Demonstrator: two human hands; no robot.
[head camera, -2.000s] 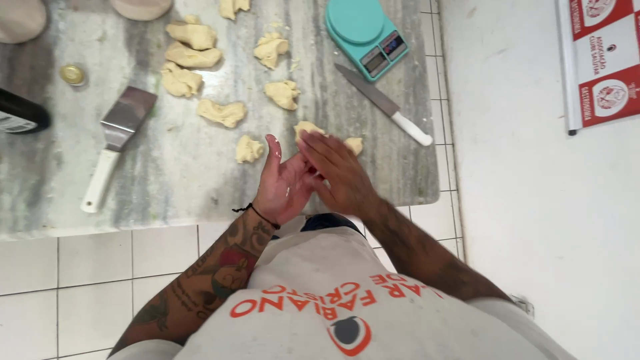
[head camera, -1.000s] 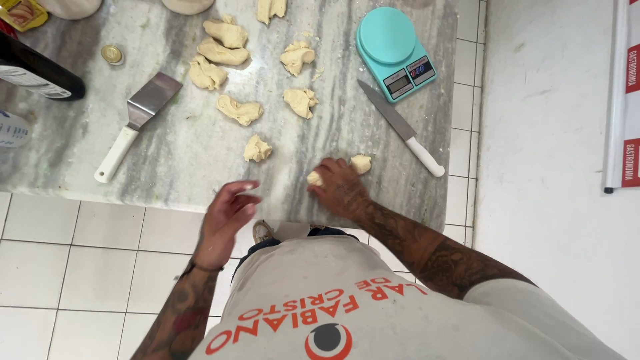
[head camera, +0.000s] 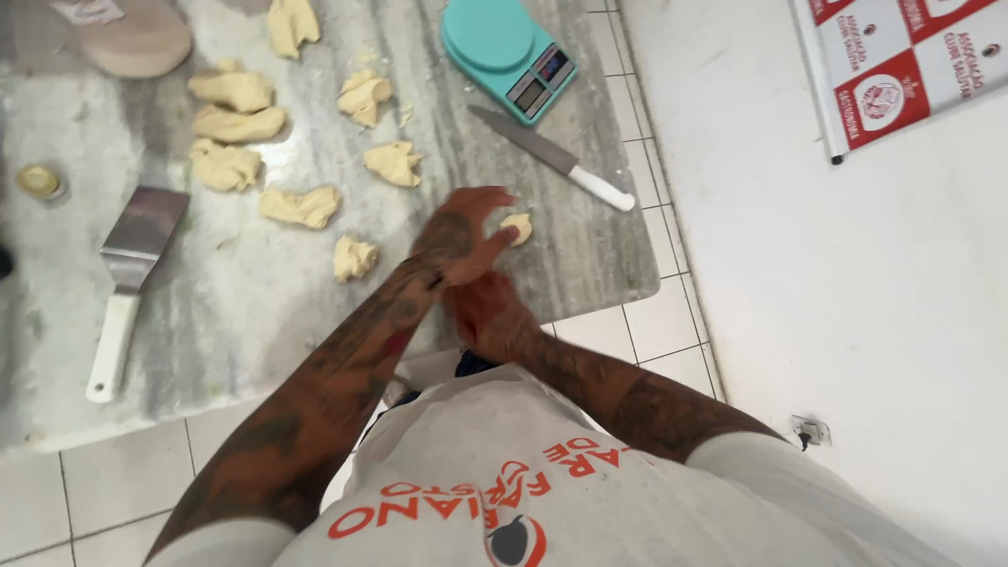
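Observation:
My left hand (head camera: 465, 236) reaches over the marble table (head camera: 583, 268), fingers spread, its thumb at a small piece of dough (head camera: 516, 228). Whether the thumb grips that piece I cannot tell. Just below, nearer my body, my right hand (head camera: 488, 315) is blurred and partly hidden behind the left wrist; its fingers and anything in them cannot be made out. A lump of dough (head camera: 354, 257) lies to the left of my hands, with a longer piece (head camera: 300, 206) beyond it. Another dough piece (head camera: 393, 164) rests farther up, below a crumbly lump (head camera: 365, 98).
A turquoise kitchen scale (head camera: 488, 39) stands at the top, with a white-handled knife (head camera: 602, 187) below it. At left lie a metal spatula (head camera: 134, 260) and a round cap (head camera: 39, 181). More dough (head camera: 226, 164) sits beyond. A white wall (head camera: 787, 276) is at right.
My left hand has moved right, across the right hand, to the small dough piece. My right hand, on the table by the dough a second ago, is now closer to the table's front edge.

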